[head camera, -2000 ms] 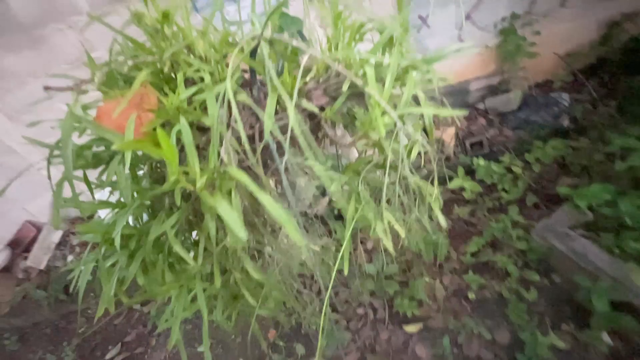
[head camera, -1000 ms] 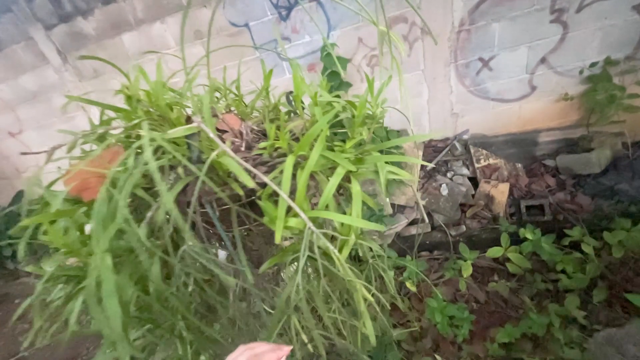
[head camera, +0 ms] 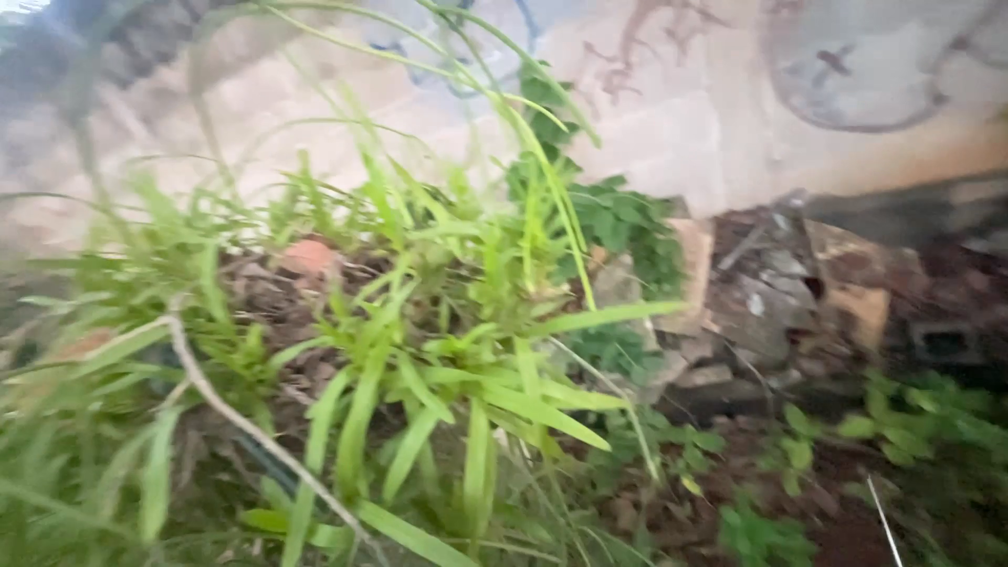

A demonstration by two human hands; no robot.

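Neither my left hand nor my right hand shows in the head view. A dense clump of long, narrow green leaves [head camera: 472, 378] fills the left and middle, partly blurred. Brown dry leaf litter [head camera: 295, 331] lies among its stems, with a reddish-orange dry leaf [head camera: 309, 257] on top. A thin bare woody stem [head camera: 236, 417] slants down across the front of the clump. Long thin green blades [head camera: 543, 157] arch over the top. At the lower right edge a thin pale stalk [head camera: 883, 520] sticks up.
A painted block wall [head camera: 677, 157] stands behind, bearing graffiti. At its foot, on the right, lies a heap of broken masonry and rubble [head camera: 776, 307] with a hollow block [head camera: 945, 342]. A broad-leaved creeper [head camera: 622, 220] grows beside the wall. Low weeds [head camera: 764, 535] cover soil at the lower right.
The view has swung and come closer to the clump. The pinkish thing at the bottom edge one second ago is out of view there.
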